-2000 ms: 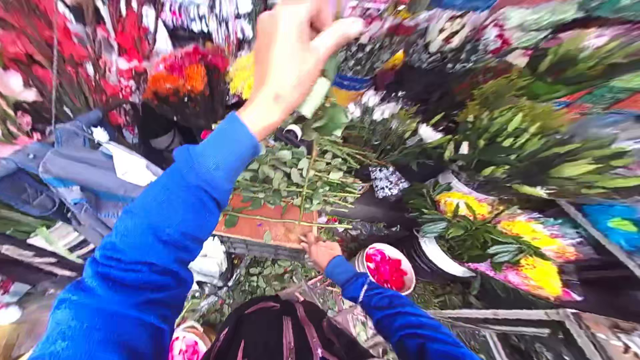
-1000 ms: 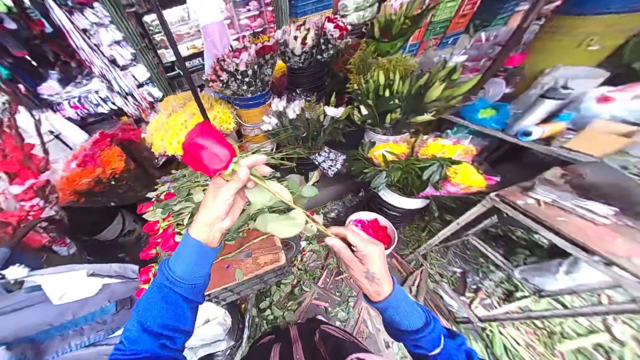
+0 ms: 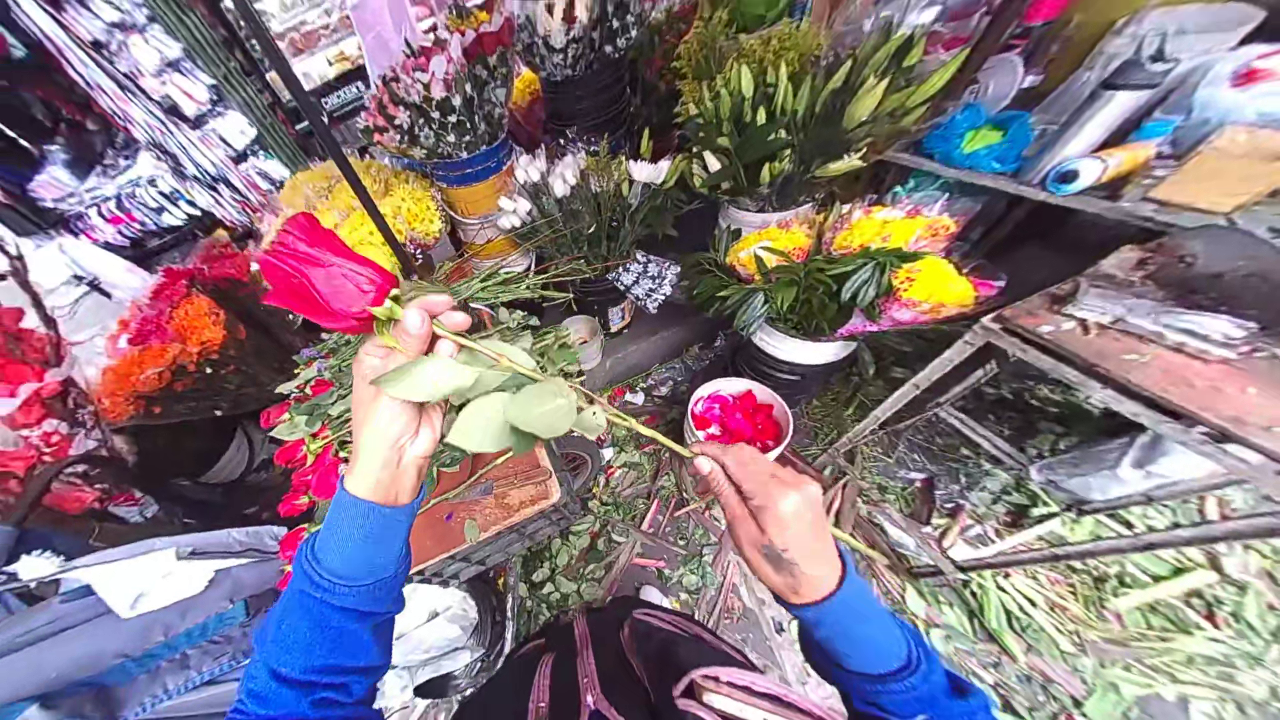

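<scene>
A long-stemmed red rose [image 3: 325, 272] lies slantwise across the view, its bloom at the upper left. My left hand [image 3: 400, 385] holds the stem just below the bloom, above several green leaves. Farther down, the fingers of my right hand [image 3: 760, 505] grip the lower stem, and the stem's end shows beyond the wrist. Behind that hand stands a white bucket [image 3: 697, 440] with red and pink petals in it. Beneath my left forearm, more red roses [image 3: 318, 475] lie beside a worn reddish board [image 3: 520, 500] on a crate.
Buckets of white flowers [image 3: 562, 175] and lilies [image 3: 780, 130] stand ahead. Yellow flowers [image 3: 400, 215] and orange flowers [image 3: 165, 355] are at the left. A metal-framed table [image 3: 1180, 385] is at the right. Cut stems and leaves [image 3: 1120, 620] cover the ground. A grey-blue jacket [image 3: 100, 650] lies lower left.
My left hand was raised high two seconds ago, with my right near the board. One second ago both hands held the rose, as now; its bloom has tipped farther left. The view has swung.
</scene>
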